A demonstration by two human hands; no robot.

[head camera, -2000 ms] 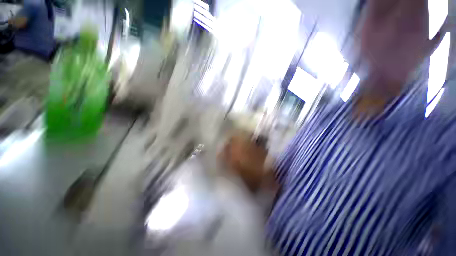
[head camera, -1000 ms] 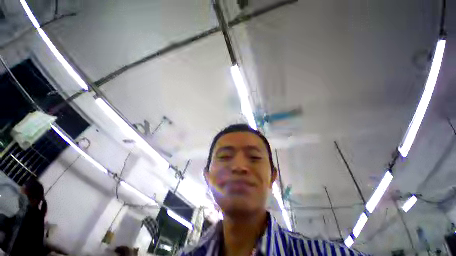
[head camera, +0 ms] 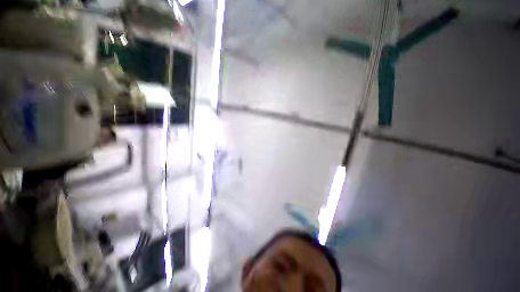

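Neither of my hands shows in the head view. The nearest large thing is a blurred white sewing machine head [head camera: 48, 108] with blue lettering and a dark round plug, at the left edge. The view is turned and tilted up towards the ceiling. No cloth or needle can be made out. A person's head [head camera: 292, 265] with dark hair is at the bottom, cut off by the edge.
A green three-bladed ceiling fan [head camera: 386, 54] hangs at the upper right, with a second, fainter fan [head camera: 302, 217] lower down. Lit tube lamps [head camera: 332, 199] and a dark pipe [head camera: 291, 117] run along the ceiling. Blurred fittings are at the lower left.
The camera has swung from a striped shirt and a green bottle to the ceiling, then turned again. The person's head is lower and more cut off, and the machine head has come into view.
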